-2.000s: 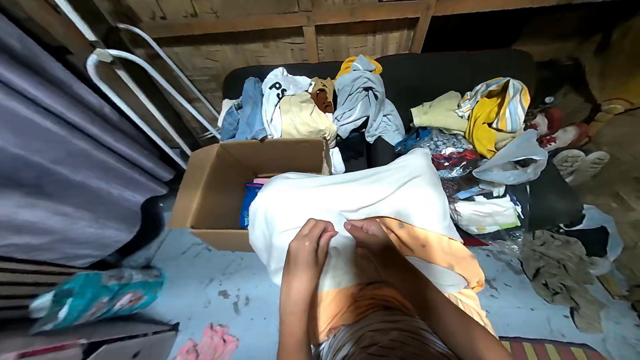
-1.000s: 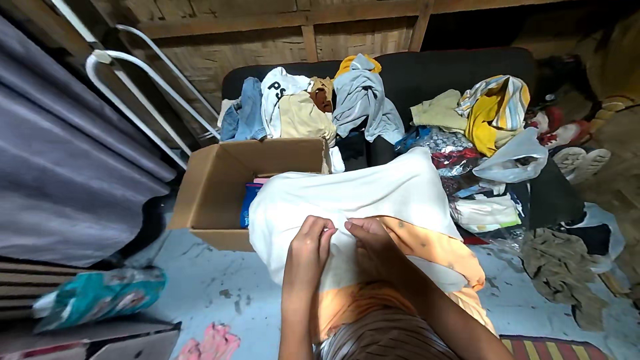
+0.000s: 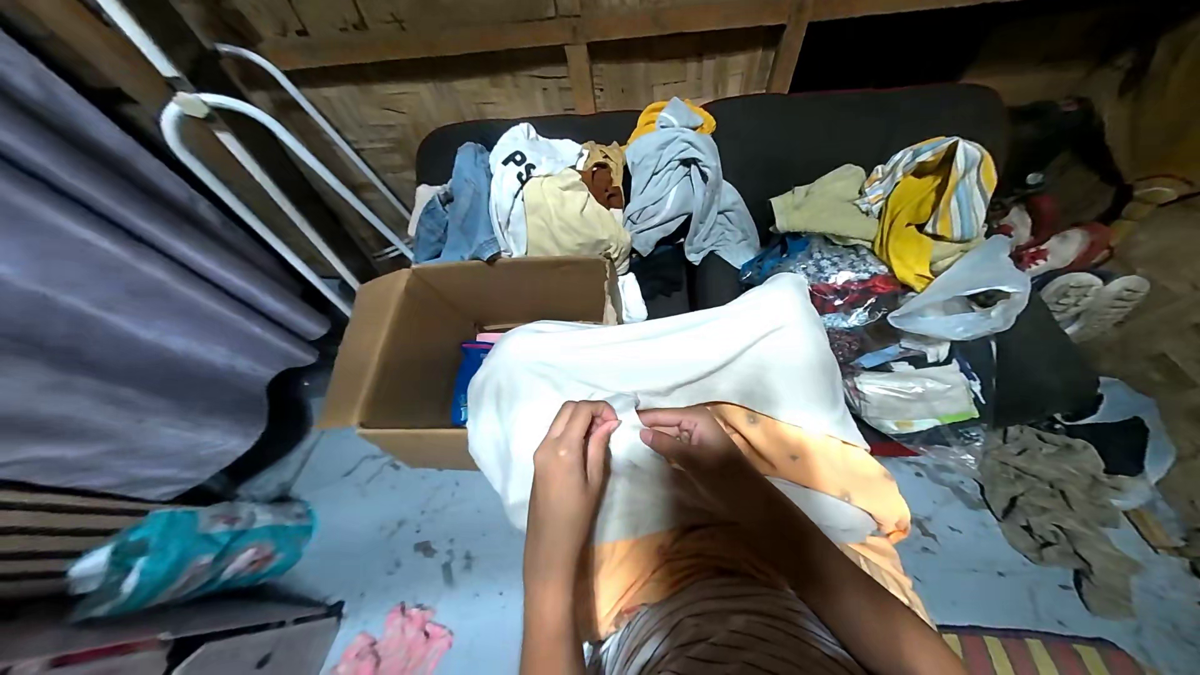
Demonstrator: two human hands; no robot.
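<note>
White cloth [image 3: 656,361] with orange patterned parts [image 3: 797,455] lies spread across my lap. My left hand [image 3: 581,436] pinches a small bit of the white fabric between thumb and fingers. Close beside it on the right, my right hand [image 3: 680,433] has its thumb and index finger at the same small gathered spot; the fingertips of the two hands are slightly apart. Past the cloth's left edge stands an open cardboard box [image 3: 403,361] with a blue packet [image 3: 467,380] inside. The cloth hides part of the box.
Clothes, including a grey garment [image 3: 680,187] and a yellow one [image 3: 905,220], are heaped on a dark sofa [image 3: 844,122]. Plastic-wrapped items [image 3: 914,394] lie at right, near shoes [image 3: 1092,298]. A pink cloth [image 3: 398,642] is on the floor; a teal package [image 3: 211,553] sits at left.
</note>
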